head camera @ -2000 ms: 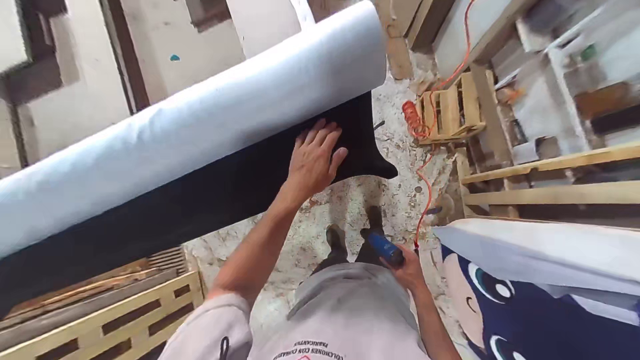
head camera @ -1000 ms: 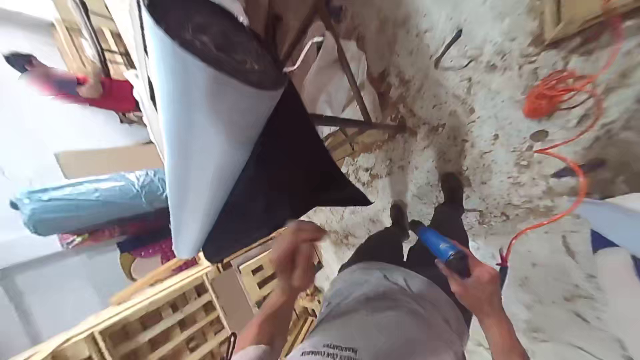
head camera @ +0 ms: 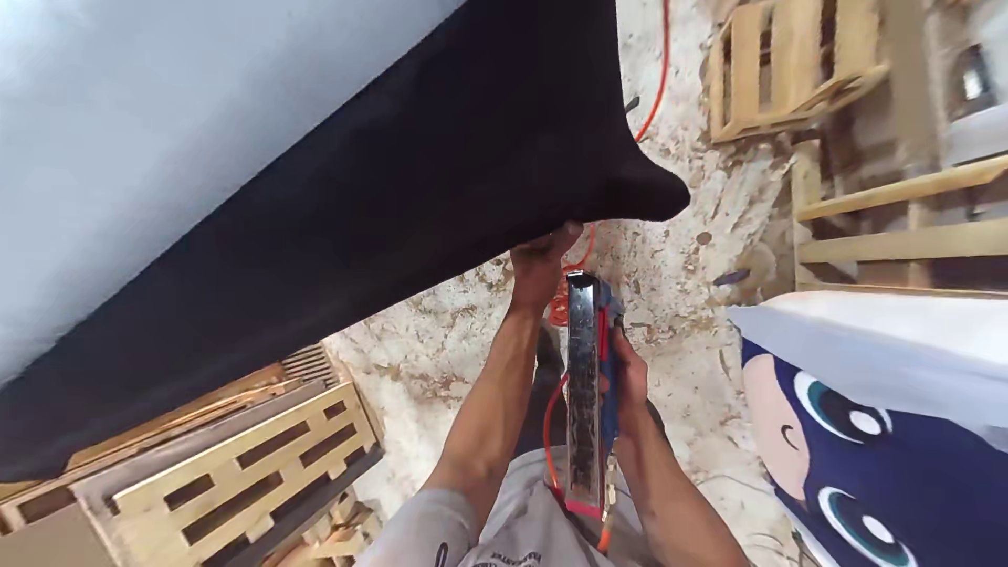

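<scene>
My right hand [head camera: 630, 374] is closed around a blue pneumatic staple gun [head camera: 587, 386], whose long metal magazine faces up and whose orange air hose hangs at its lower end. My left hand [head camera: 543, 256] is at the lower edge of a black fabric sheet [head camera: 441, 165]; its fingertips are partly hidden under the cloth, so its grip is unclear. The black fabric hangs from a large roll with a pale grey-white surface [head camera: 197, 87] at the upper left. The fabric's free corner points right, beyond my left hand.
Wooden slatted frames [head camera: 260, 480] stand at the lower left. A wooden crate [head camera: 787, 67] and a slatted frame [head camera: 906, 213] are at the right, above a dark blue cloth with printed cartoon eyes [head camera: 921, 465]. An orange hose [head camera: 661, 79] crosses the stained floor [head camera: 685, 276].
My left hand, which lay on top of the black fabric two seconds ago, is now at its lower edge. The staple gun has come up in front of me beside my left hand.
</scene>
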